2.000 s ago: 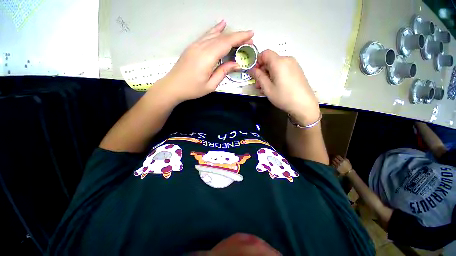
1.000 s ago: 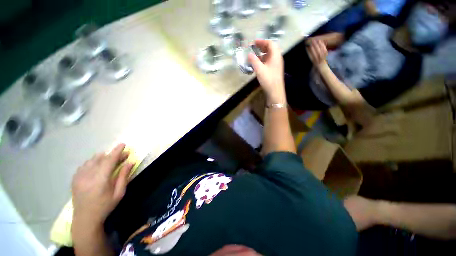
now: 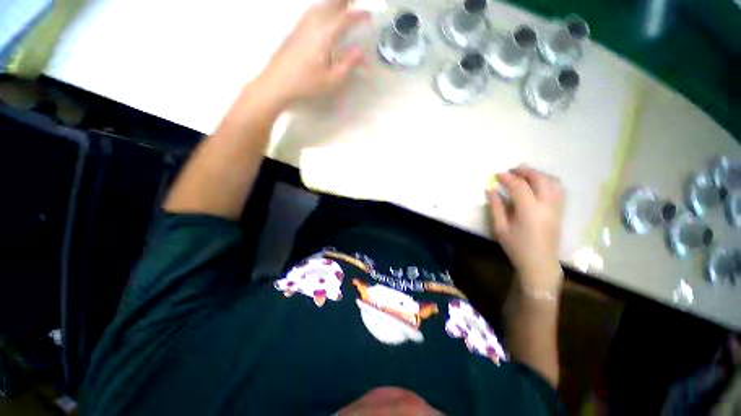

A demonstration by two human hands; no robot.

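Note:
My left hand (image 3: 313, 61) reaches over the bench at the upper middle, fingers apart, with nothing visible in it. Its fingertips are left of a silver flanged tube (image 3: 402, 49) standing upright; a bright patch beside them is too blurred to name. My right hand (image 3: 532, 215) is low over the bench's front edge, fingers bent. A small yellow patch (image 3: 493, 182) shows at its fingertips; blur hides whether it is gripped. A pale yellowish sheet (image 3: 345, 169) lies along the front edge between my hands.
Several more flanged tubes (image 3: 512, 55) stand at the back middle. Beyond a yellow tape line (image 3: 624, 142), another group of flanged tubes (image 3: 643, 210) stands at the right. A green strip (image 3: 650, 45) runs behind the bench. A yellow strip (image 3: 36, 49) is at the far left.
The view has swung back leftward. My right hand has left the flanged tube it was at in the right group. My left hand has moved off the yellow sheet to the back tubes.

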